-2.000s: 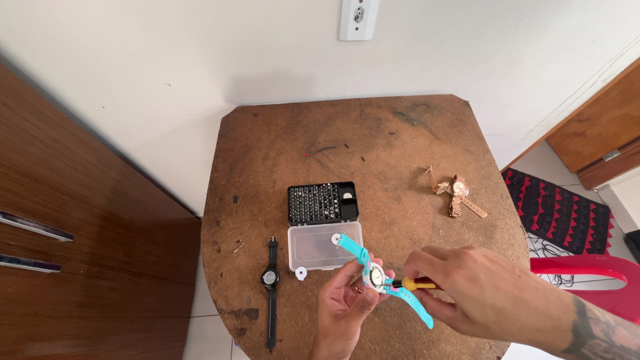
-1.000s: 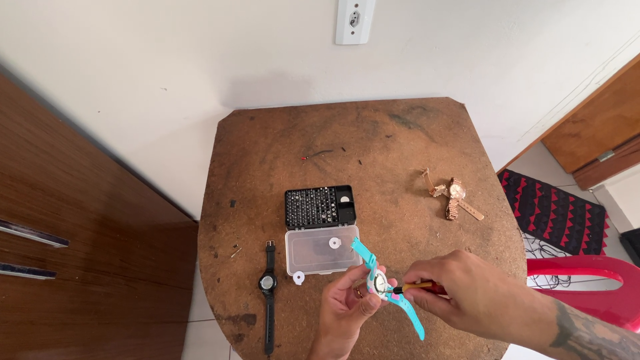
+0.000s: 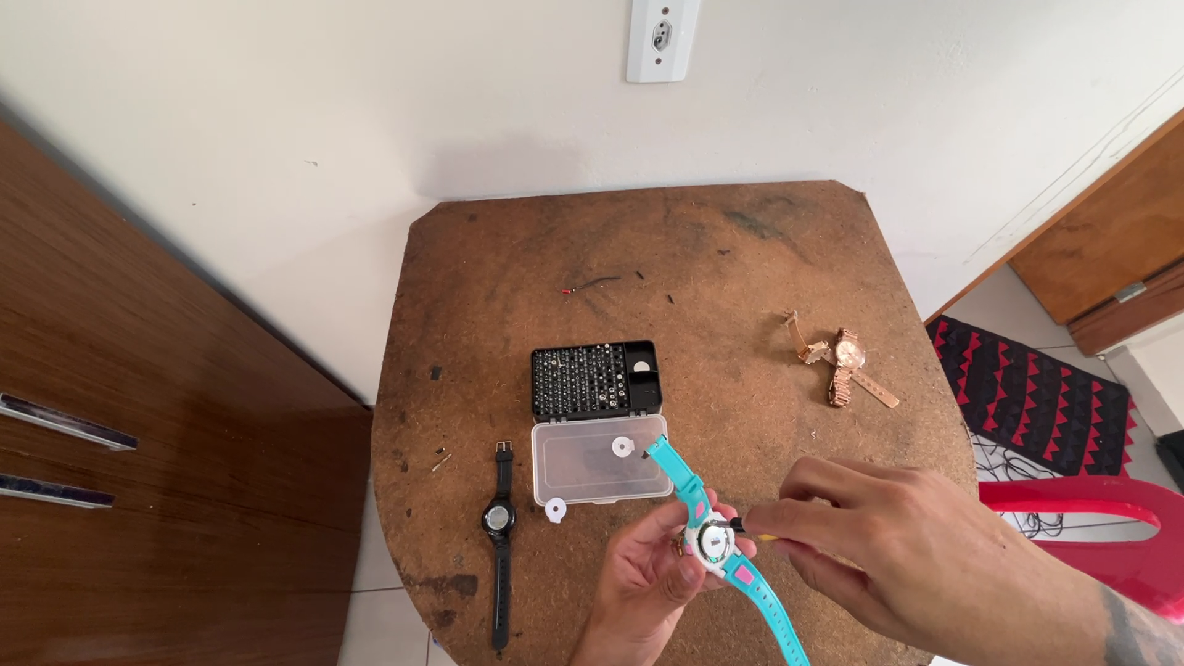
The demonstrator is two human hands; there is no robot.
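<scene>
A turquoise and white wristwatch (image 3: 715, 542) is gripped by its case in my left hand (image 3: 647, 583), with its opened back facing up and the strap running diagonally. My right hand (image 3: 860, 536) holds a small screwdriver (image 3: 763, 535) with a yellow and dark handle, its tip at the right side of the watch case. Just beyond them lies an organizer box of small metal parts (image 3: 592, 381), its clear lid (image 3: 592, 472) folded open toward me. One white disc (image 3: 622, 447) rests on the lid and another (image 3: 555, 510) by its corner. A black digital watch (image 3: 499, 518) lies at the left.
Rose-gold watches (image 3: 846, 356) lie at the right of the worn wooden table (image 3: 499, 240). A thin wire with a red end (image 3: 592, 284) and dark bits lie toward the back. A red chair (image 3: 1082, 527) stands at the right, and a brown cabinet (image 3: 139, 416) at the left.
The screwdriver's tip has shifted slightly over the watch case toward its right edge. Both hands keep their hold.
</scene>
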